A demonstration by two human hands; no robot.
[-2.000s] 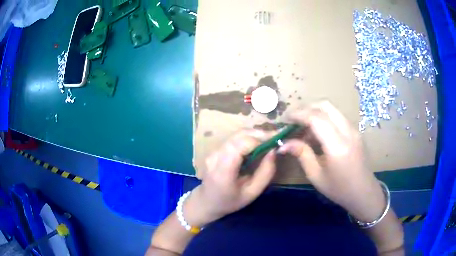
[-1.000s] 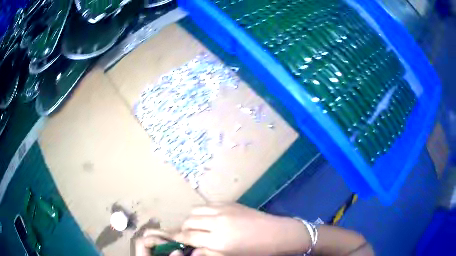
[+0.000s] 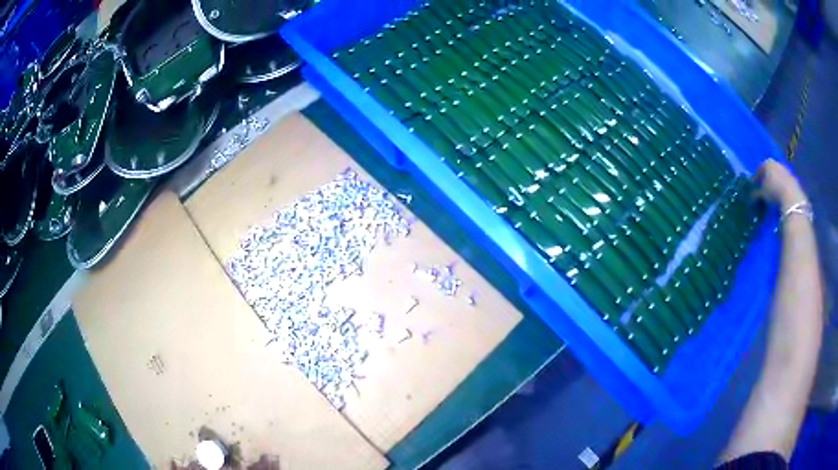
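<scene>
My right hand (image 3: 779, 186) reaches over the right rim of the blue crate (image 3: 524, 248), its fingertips at the end of the rows of green parts (image 3: 560, 156). The fingers are small and partly hidden, so I cannot tell whether they hold a green part. A bracelet is on that wrist. The green parts stand close together in long rows, with small bright tips showing. My left hand is out of the picture. A large pile of small silvery pins (image 3: 312, 275) lies on the cardboard (image 3: 459, 340).
A white round pot (image 3: 210, 453) sits on the cardboard at the bottom left, beside brown stains. Dark oval panels with shiny rims (image 3: 161, 138) are stacked at the upper left. Loose green housings (image 3: 89, 430) and part of a phone (image 3: 43, 448) lie at the lower left.
My right hand has moved from over the cardboard to the crate's far right end. My left hand and the green part between my hands have left that spot. The view has turned right.
</scene>
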